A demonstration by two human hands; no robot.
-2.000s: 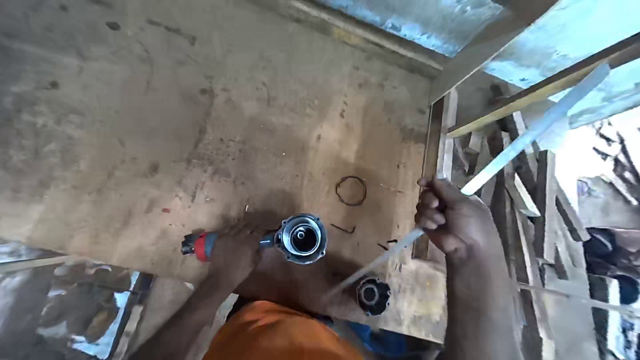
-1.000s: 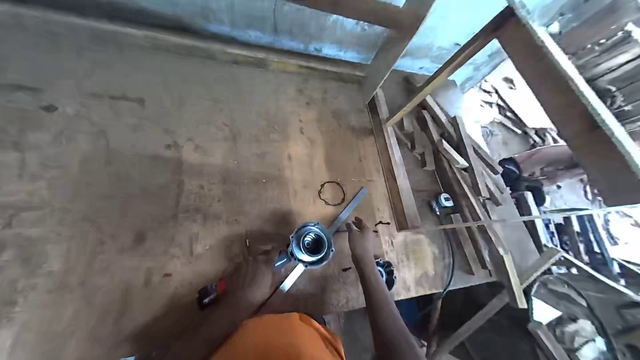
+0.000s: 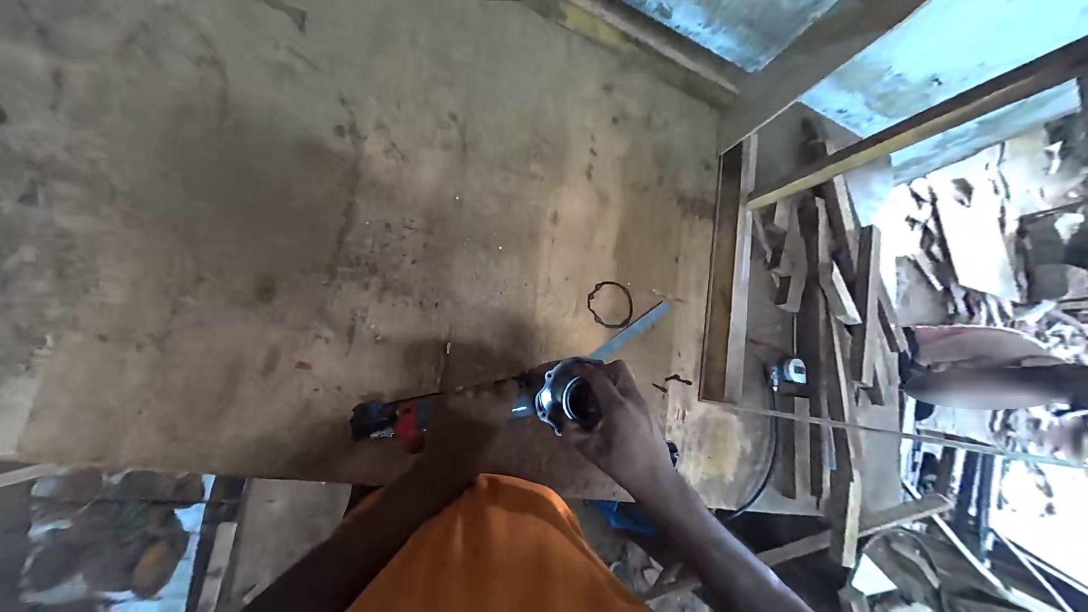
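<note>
My left hand (image 3: 472,421) is wrapped around the body of a tool with a red and black end (image 3: 408,427) at its left. A round, lugged metal housing (image 3: 554,398) forms its right end, open side up. The fingers of my right hand (image 3: 614,408) grip the housing's rim. A flat metal strip (image 3: 633,330) lies on the wooden table (image 3: 280,340), its lower part hidden by the housing and hands. Above the strip is a thin dark ring (image 3: 630,297). Small dark pieces (image 3: 677,379) lie to the right. A dark part (image 3: 672,453) is mostly hidden by my right hand.
A wooden frame (image 3: 727,280) stands along the table's right side. Beyond it lie wood offcuts (image 3: 820,340), a tape measure (image 3: 794,370) and a black cable (image 3: 772,459). Another person's arm (image 3: 986,378) shows at the far right.
My right hand has let go of the metal strip it held earlier and has moved onto the housing. The strip, raised two seconds ago, now lies low beside the ring.
</note>
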